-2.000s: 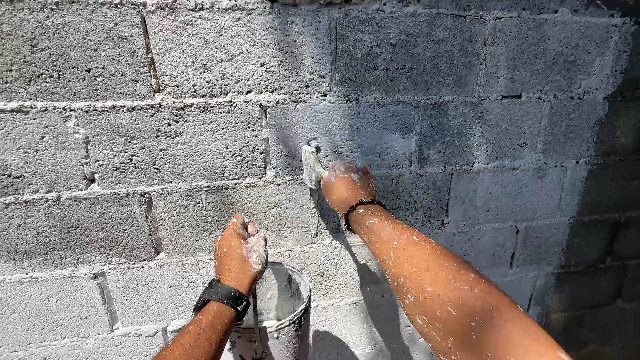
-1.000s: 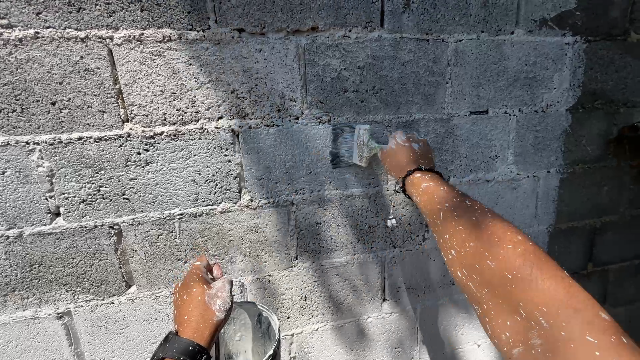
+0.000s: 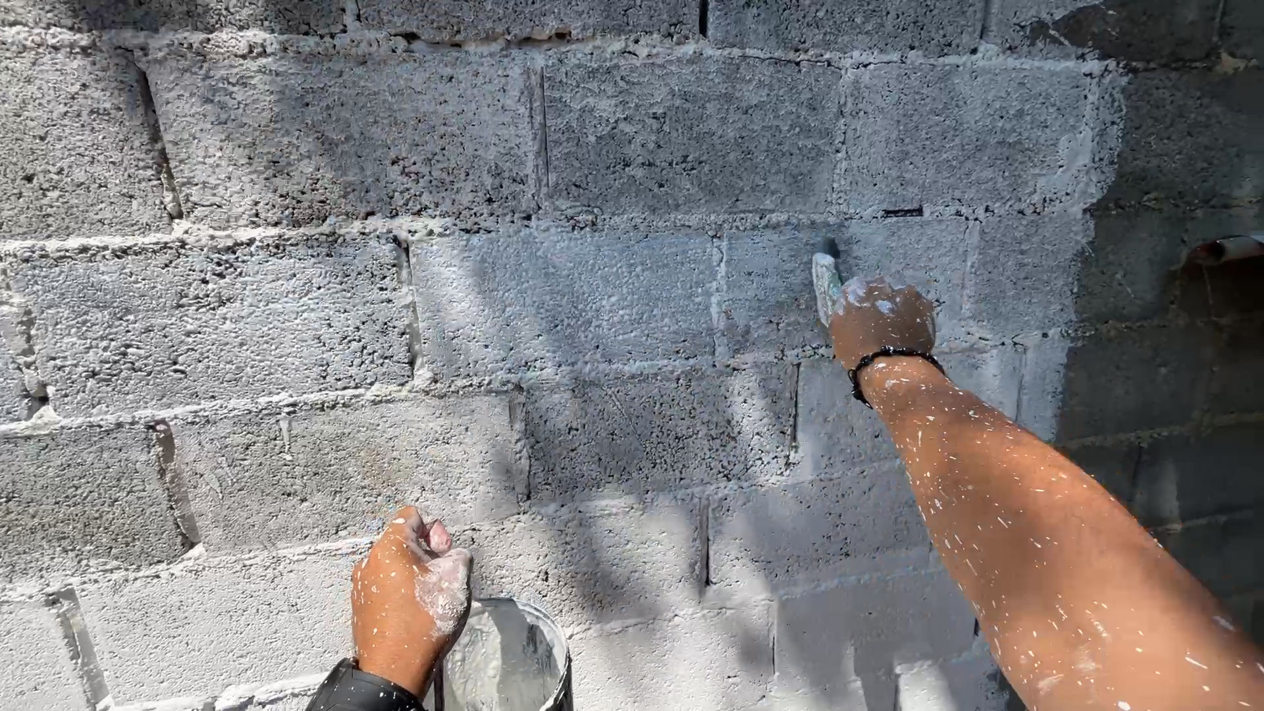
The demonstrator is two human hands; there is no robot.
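My right hand (image 3: 884, 321), spotted with pale paint, grips a paintbrush (image 3: 827, 286) whose paint-covered head is against the concrete block wall (image 3: 632, 286), right of centre. Most of the brush's handle is hidden in the fist. Low in the view, my left hand (image 3: 410, 597) is closed on the handle of a paint bucket (image 3: 561, 647); only a bit of the handle shows below the fist. Light paint coats the bucket's inner wall, and its lower part is cut off by the frame. A black watch is on the left wrist, a dark beaded bracelet on the right.
Pale coating covers much of the blockwork, ending in an uneven edge beside darker, shaded blocks (image 3: 1165, 148) at the right. A pipe-like object (image 3: 1229, 249) juts in at the right edge. Rough mortar joints run between the blocks, and shadows cross the wall.
My right hand has carried the brush rightward along the wall from near the block's vertical joint. A patch that looked dark beside the brush one second ago now looks paler. The view has shifted.
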